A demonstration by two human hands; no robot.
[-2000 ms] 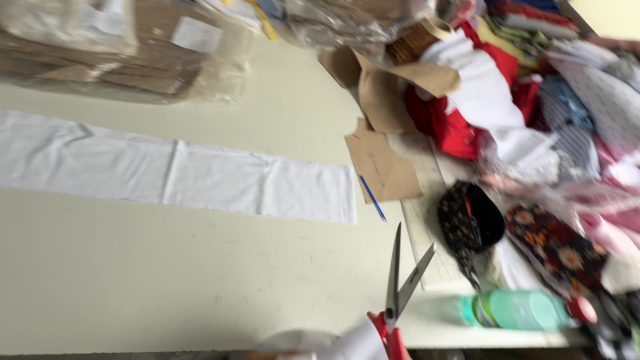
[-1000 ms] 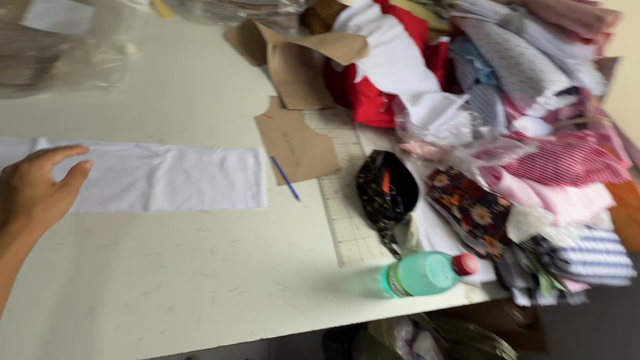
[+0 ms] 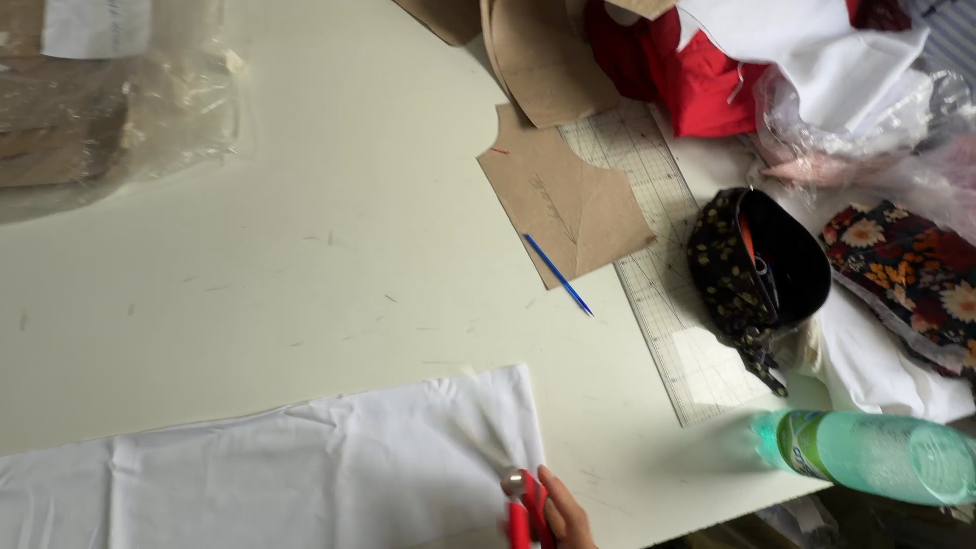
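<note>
My right hand (image 3: 564,511) comes in at the bottom edge, gripping the red handles of a pair of scissors (image 3: 526,507). The blades are blurred and parted, over the right end of a white fabric strip (image 3: 305,465). That strip lies flat on the pale table, with creases across it. My left hand is out of view. Farther up, a blue pen (image 3: 558,274) rests across the lower edge of a brown paper pattern piece (image 3: 568,194), which overlaps a clear plastic ruler (image 3: 671,320).
A green plastic bottle (image 3: 869,454) lies on its side by the near edge. Beside the ruler sits an unzipped floral pouch (image 3: 717,267). Red cloth (image 3: 686,76), white cloth and floral fabric (image 3: 915,282) are heaped at right. Plastic-wrapped brown paper (image 3: 69,114) occupies the upper left.
The white fabric has come nearer the table's front edge, away from the pen and pattern piece. My left hand, over the fabric one second ago, has left the view. The scissors are now over the fabric's end.
</note>
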